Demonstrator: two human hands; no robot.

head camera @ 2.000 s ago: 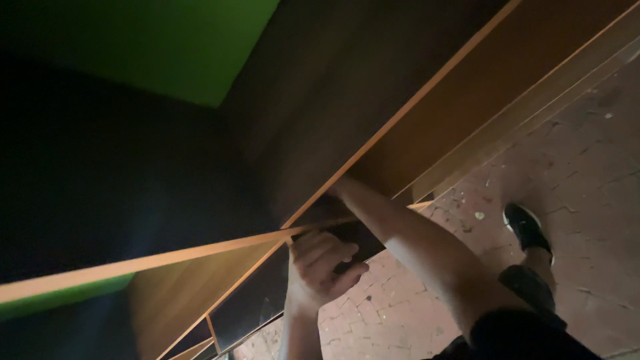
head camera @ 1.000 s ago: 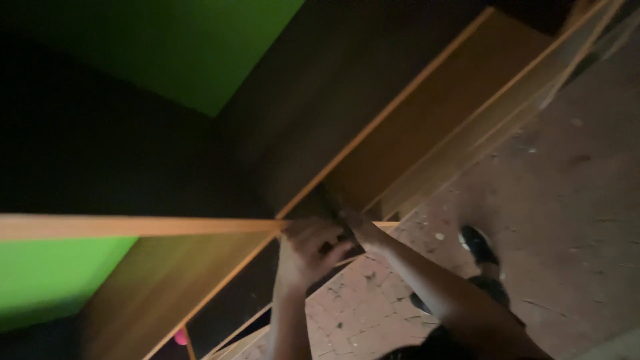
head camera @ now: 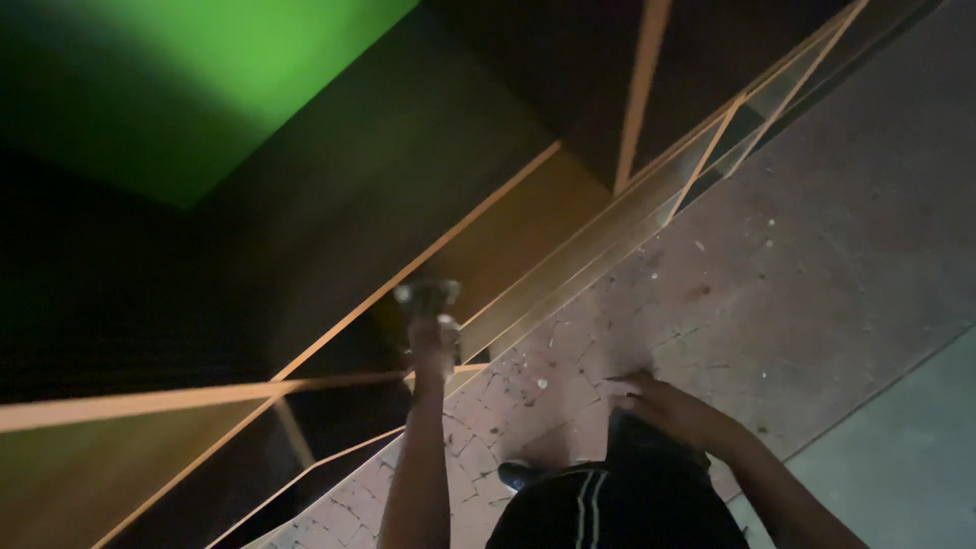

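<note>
My left hand (head camera: 431,335) reaches into a lower compartment of a dark shelving unit with light wood edges (head camera: 457,225). It is closed around a clear, glass-like object (head camera: 427,293) with a flared end; blur hides its exact kind. My right hand (head camera: 637,393) hangs low over the paved floor, near my dark-clothed leg, its fingers partly blurred. Nothing can be made out in it, and its finger posture is unclear.
Bright green back panel (head camera: 252,69) fills the upper left. Wood-edged dividers cross the unit, and its long bottom edge runs diagonally beside the cracked brick-patterned floor (head camera: 549,366). My dark shoe (head camera: 517,474) stands near that edge.
My right hand has come out of the shelf area and moved right, over the floor. The clear object now shows in my left hand. The view has shifted.
</note>
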